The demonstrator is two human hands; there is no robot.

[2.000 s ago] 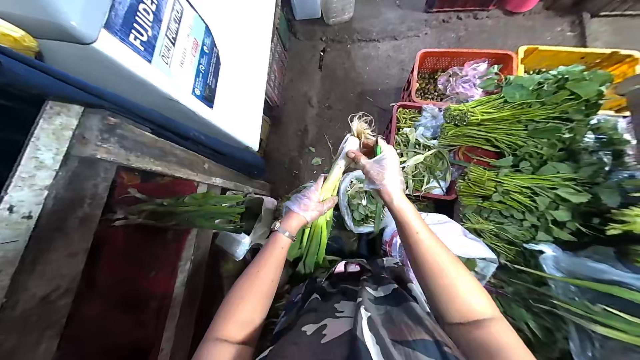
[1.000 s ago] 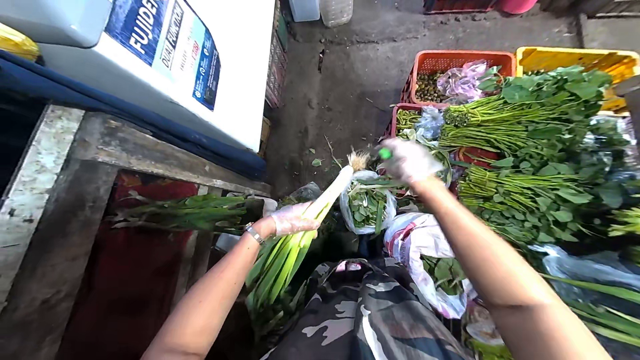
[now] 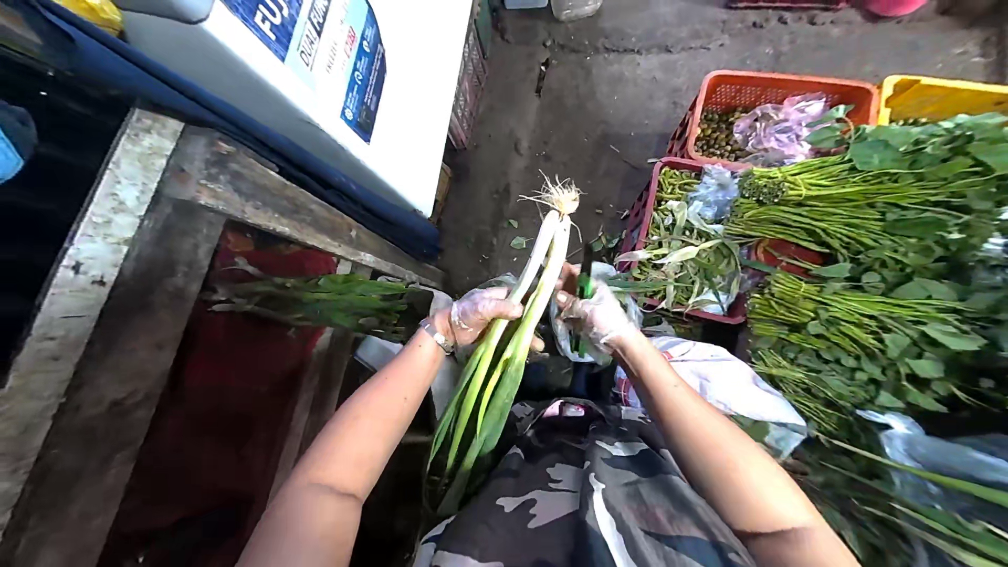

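Two leeks (image 3: pixel 516 331) with pale stems and stringy roots at the top slant across the middle, green leaves hanging toward my lap. My left hand (image 3: pixel 482 313), in a clear plastic glove, is closed around their stems. Just right of the stems, my right hand (image 3: pixel 594 311), gloved the same way, grips a small tool with a green handle (image 3: pixel 584 285); it looks like a knife, its dark blade pointing up. The fingertips of that hand are close to the leeks; whether they touch is unclear.
Crates of vegetables (image 3: pixel 787 79) and bundled leafy greens (image 3: pixel 890 307) fill the right side. At left are a white box (image 3: pixel 409 94), a worn wooden frame (image 3: pixel 291 201) and more leafy stalks (image 3: pixel 315 299). A white bag (image 3: pixel 709 378) lies by my right forearm.
My right hand was on the stems near the roots, moved off to the right with the green-handled tool, and is now back beside them, lower. The leeks stand more upright than a second ago.
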